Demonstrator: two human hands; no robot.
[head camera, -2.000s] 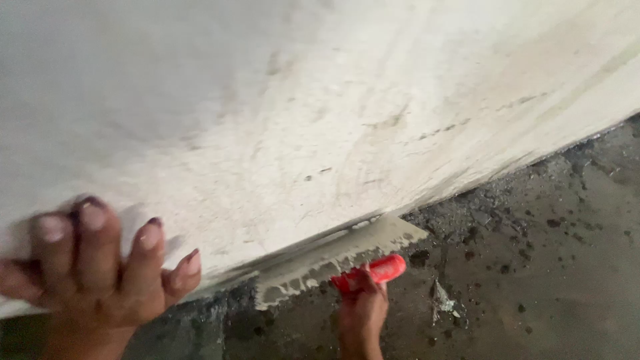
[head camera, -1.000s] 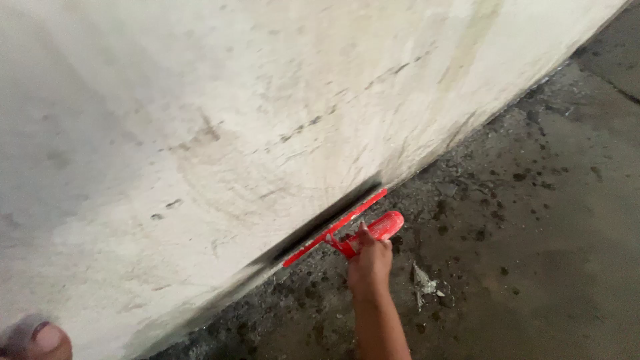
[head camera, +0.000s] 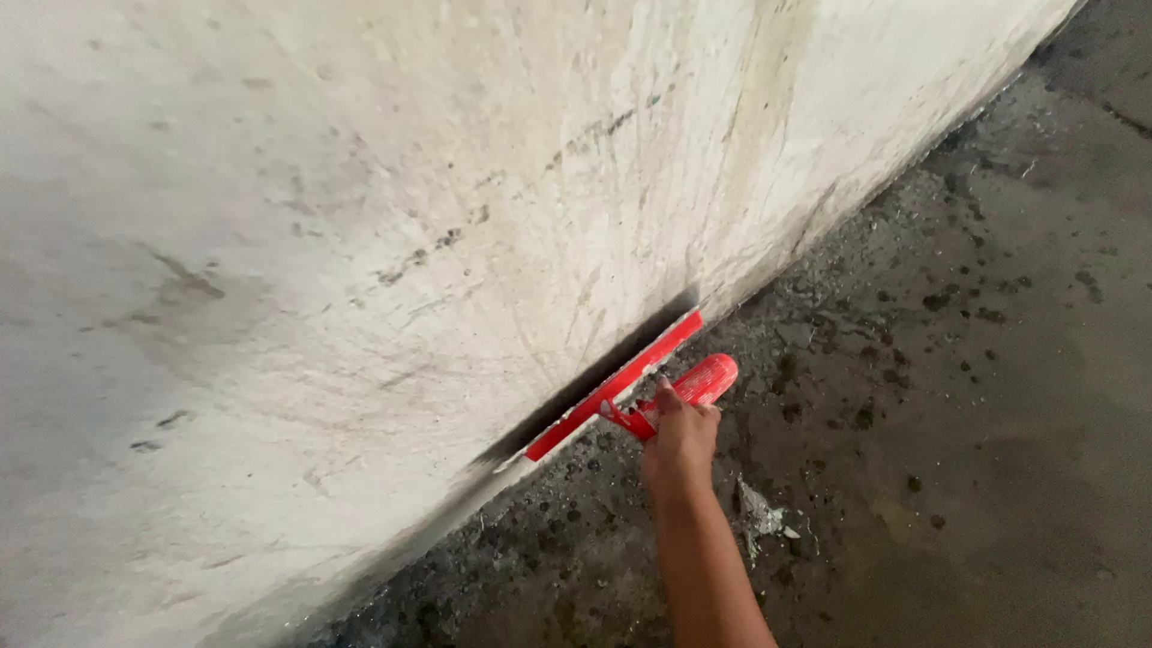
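Note:
My right hand (head camera: 684, 436) is closed round the red plastic handle of a plastering trowel (head camera: 615, 382). The trowel's long edge lies against the foot of a white plastered wall (head camera: 432, 225), just above the floor, and a dark band shows along its upper side. Pale paste clings along the red strip and on the handle. Dark scuffs, brown stains and rough streaks mark the wall above. A smear of wet-looking grey runs along the wall's base, left of the trowel. My left hand is out of the frame.
The dark concrete floor (head camera: 990, 405) is spotted with splatters and crumbs along the wall's foot. A small heap of pale plaster bits (head camera: 760, 513) lies right of my forearm. The wall's bottom edge runs diagonally from lower left to upper right.
My left hand, spread on the wall two seconds ago, has gone out of view. The trowel has tilted from showing its paste-covered face to lying against the wall. The view has shifted.

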